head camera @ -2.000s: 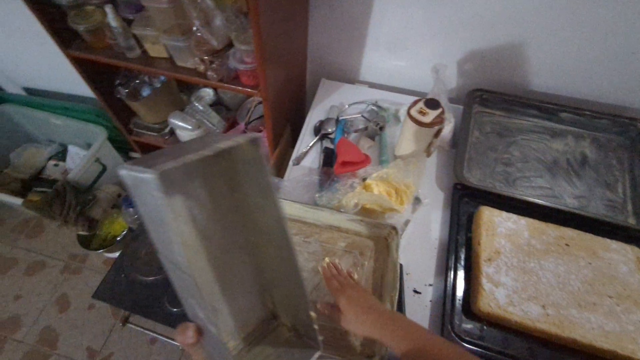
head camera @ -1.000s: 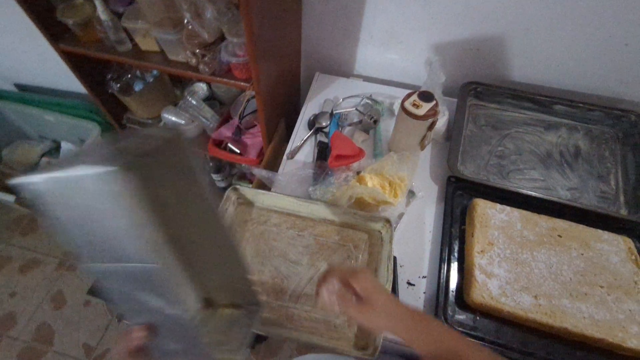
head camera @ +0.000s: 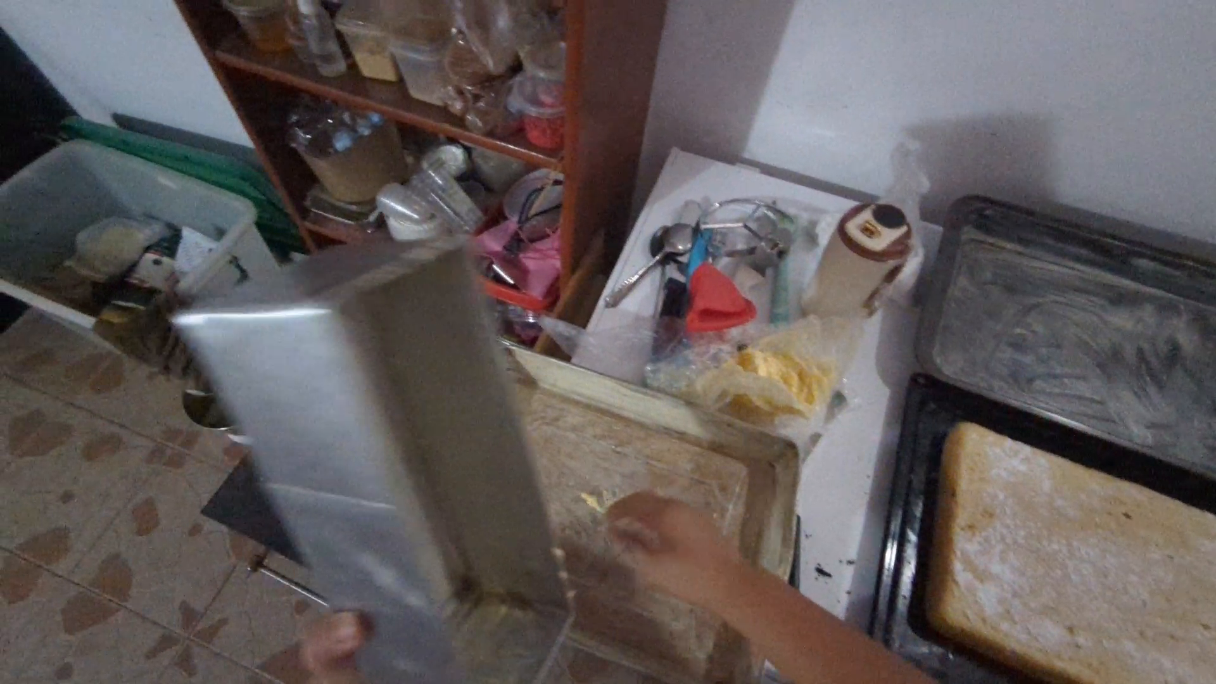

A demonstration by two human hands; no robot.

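My left hand [head camera: 334,646] grips the lower edge of a deep rectangular metal baking pan [head camera: 332,427], which is tilted up on its side. To the right of that pan, my right hand [head camera: 670,551] is curled and blurred above a shallow, greasy baking tray [head camera: 646,456]; whether its fingers hold anything is not clear. A small yellowish bit [head camera: 591,501] shows beside its fingertips. Behind the tray, a plastic bag with yellow fat [head camera: 779,375] lies on the white surface.
A flat cake [head camera: 1083,551] sits in a black tray at the right, with a greased dark tray [head camera: 1073,342] behind it. A red silicone item [head camera: 719,299], spoons [head camera: 655,261] and a bottle [head camera: 860,256] stand near the wall. Left are a shelf [head camera: 399,104] and a plastic bin [head camera: 123,247].
The deep pan has been turned and shifted in my left hand. My right hand, earlier spread against the tray area, is now curled. The view has moved somewhat.
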